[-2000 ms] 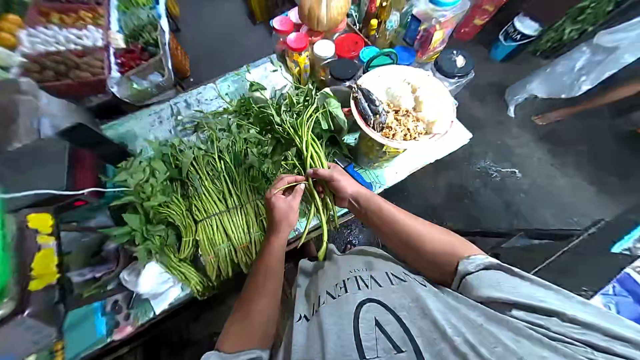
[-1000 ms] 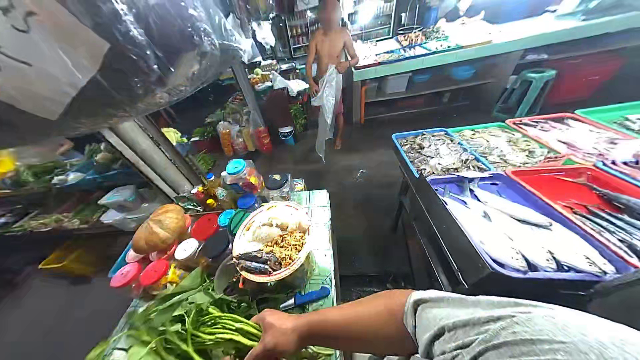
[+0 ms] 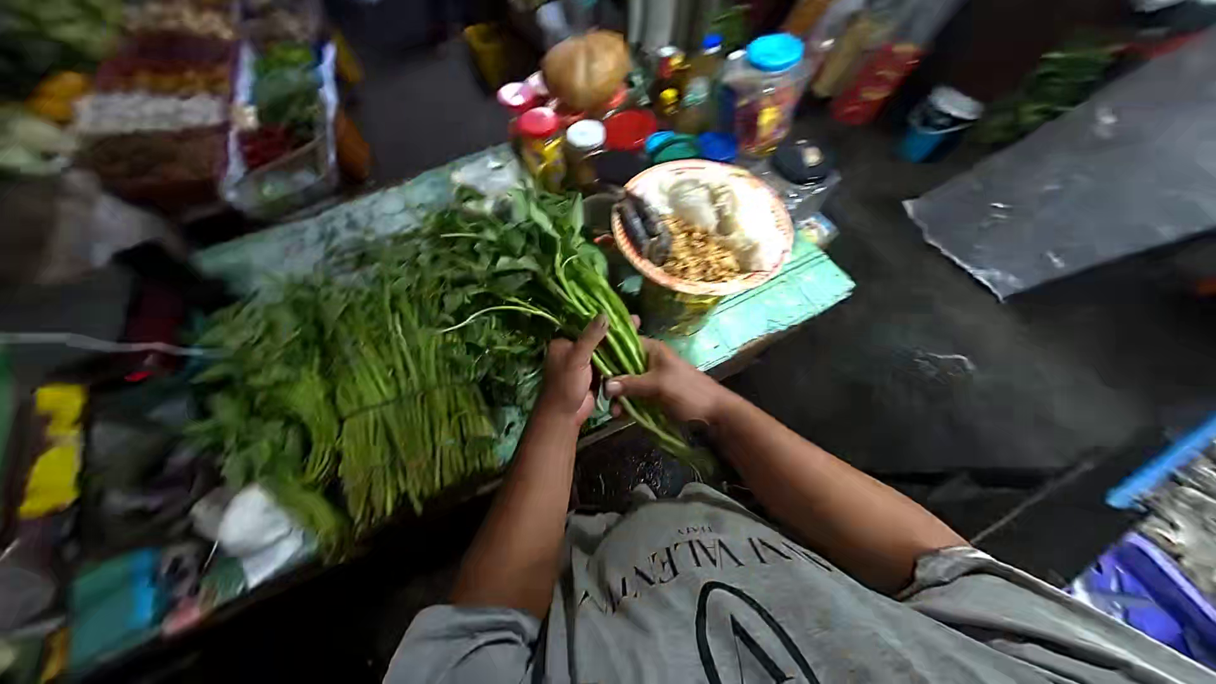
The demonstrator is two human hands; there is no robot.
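Observation:
A loose bunch of leafy green stalks is held between both hands over the front edge of the stall table. My left hand grips its left side, thumb raised along the stems. From the right, my right hand closes round the lower stems, whose ends hang past the table edge. To the left lie tied bundles of the same kind of greens, stems toward me. Just beyond my right hand stands a round patterned tray bearing peeled garlic or similar pale pieces, brown bits and dark pieces.
Lidded jars, bottles and a round brown gourd-like item crowd the table's far end. Vegetable crates stand at upper left. A white plastic bag lies at lower left. Blue and purple trays of seafood edge in at lower right.
The view has swung back from the fish trays and a standing person to the greens. Compared with two seconds ago, the held stalks are gathered into a tighter bunch.

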